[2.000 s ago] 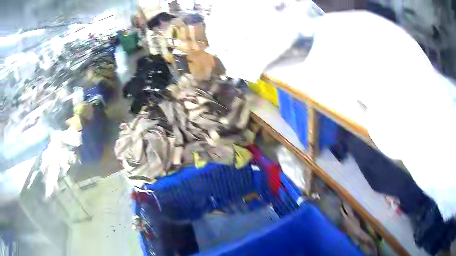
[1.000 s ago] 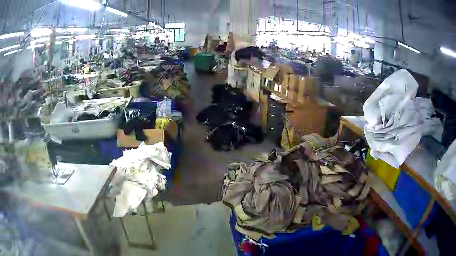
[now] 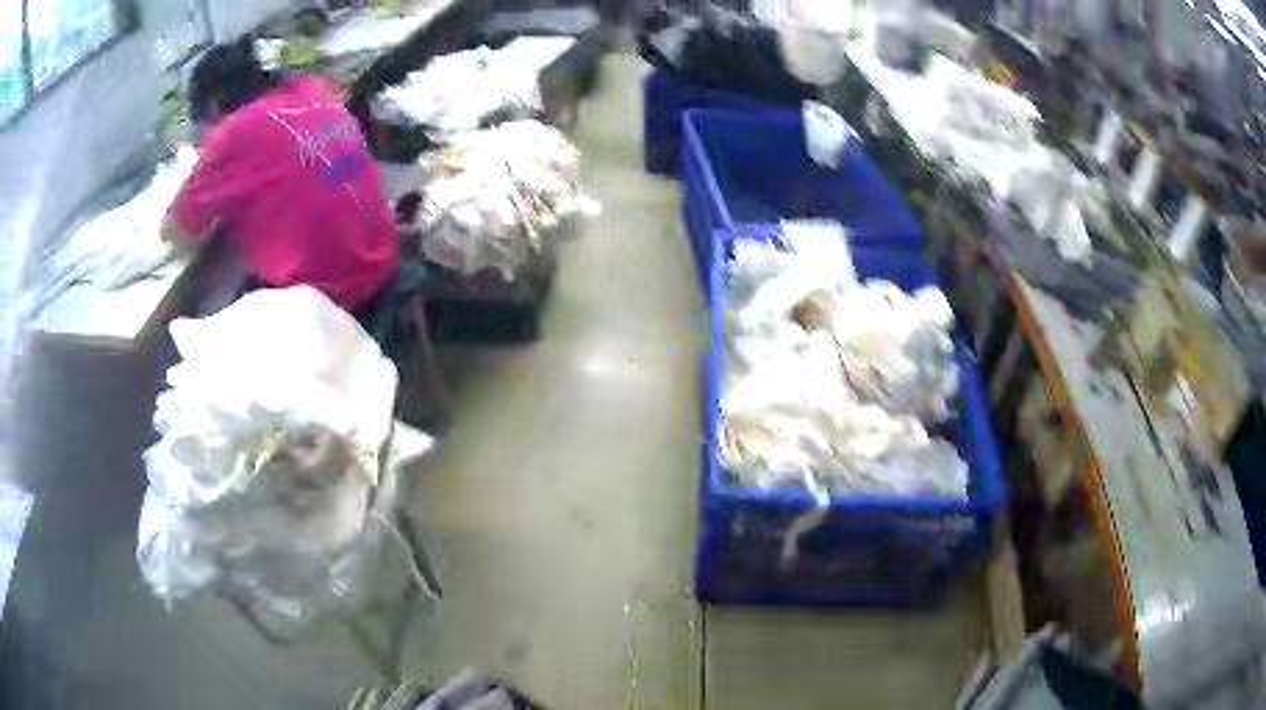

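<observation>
Neither of my hands can be made out in the head view. Nearest in front stands a blue crate [image 3: 840,549] on the floor, filled with crumpled white cloth pieces [image 3: 847,382]. At the left, a large heap of white cloth [image 3: 271,444] sits on a stand with thin legs. Striped or folded grey material is cut off by the bottom edge [image 3: 451,694]; another grey-dark piece shows at the bottom right [image 3: 1048,673]. I cannot tell what they are. The picture is blurred.
A person in a pink shirt [image 3: 299,187] sits at a table at the left. A white cloth bundle [image 3: 503,194] lies beyond. A second blue crate [image 3: 791,174] stands behind the first. A long wooden-edged table [image 3: 1090,486] runs along the right. A pale floor aisle [image 3: 583,458] lies between.
The view has swung from the brown cloth heap, black bundles and sewing table to another aisle with blue crates, white cloth and a person in pink.
</observation>
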